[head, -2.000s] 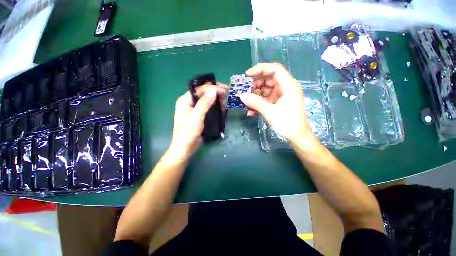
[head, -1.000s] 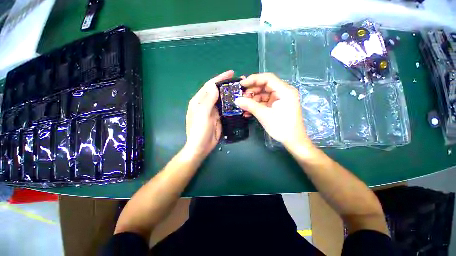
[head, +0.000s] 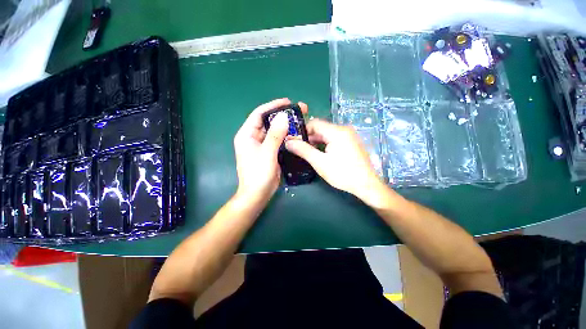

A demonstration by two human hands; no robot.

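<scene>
A black elongated device housing (head: 297, 168) is held over the green mat, between my hands. A circuit board (head: 292, 122) with silvery and blue parts lies in the upper part of its cavity. My left hand (head: 260, 144) grips the housing from the left, its thumb on the board. My right hand (head: 334, 151) holds the housing's right side, its thumb tip at the board's lower edge. The fingers hide part of the board and the housing's edges.
A large black blister tray (head: 90, 138) is at left. A clear blister tray (head: 450, 138) at right holds a few boards (head: 459, 61). Stacked boards (head: 565, 90) stand far right, near a small round part (head: 556, 151). A single unit (head: 96, 29) lies beyond the pale strip (head: 257, 40).
The board has gone from beside the housing into its cavity. My left thumb has come onto the board. The single unit beyond the strip has shifted left in view.
</scene>
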